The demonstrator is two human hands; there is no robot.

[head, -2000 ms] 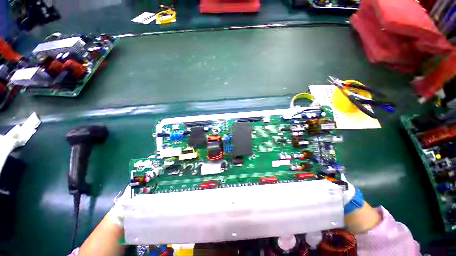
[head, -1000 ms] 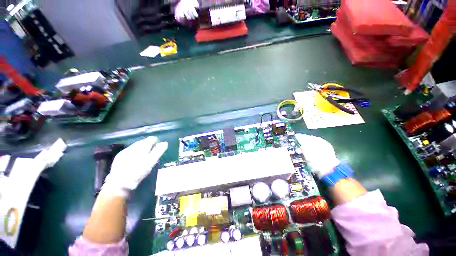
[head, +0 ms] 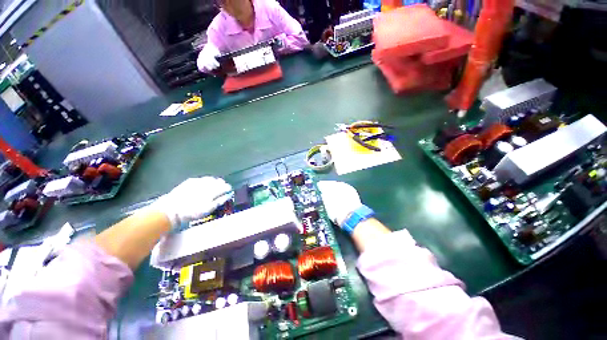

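Note:
A green power board [head: 333, 315] lies component side up on the green mat in front of me. A long silver heatsink [head: 229, 232] crosses it; two copper-red chokes [head: 274, 276] and a yellow-taped transformer [head: 203, 275] stand nearer me. My gloved left hand [head: 196, 198] lies over the board's far left part, hiding small parts there; its fingertips' contact is hidden. My gloved right hand [head: 341, 201], with a blue wrist strap [head: 358, 217], rests at the board's far right edge. Whether its fingers grip the edge is unclear.
Another board [head: 509, 199] lies at the right, others [head: 100, 169] at the left. Side cutters [head: 363, 138], a yellow roll and a small ring [head: 319, 158] are on or beside a pale sheet [head: 376, 161]. Red pads [head: 412, 43] stand behind. A person in pink holds a part opposite.
The board has gone from being held up, solder edge away, to lying on the mat. My left hand has moved from beside it onto its far left part. The view has turned right.

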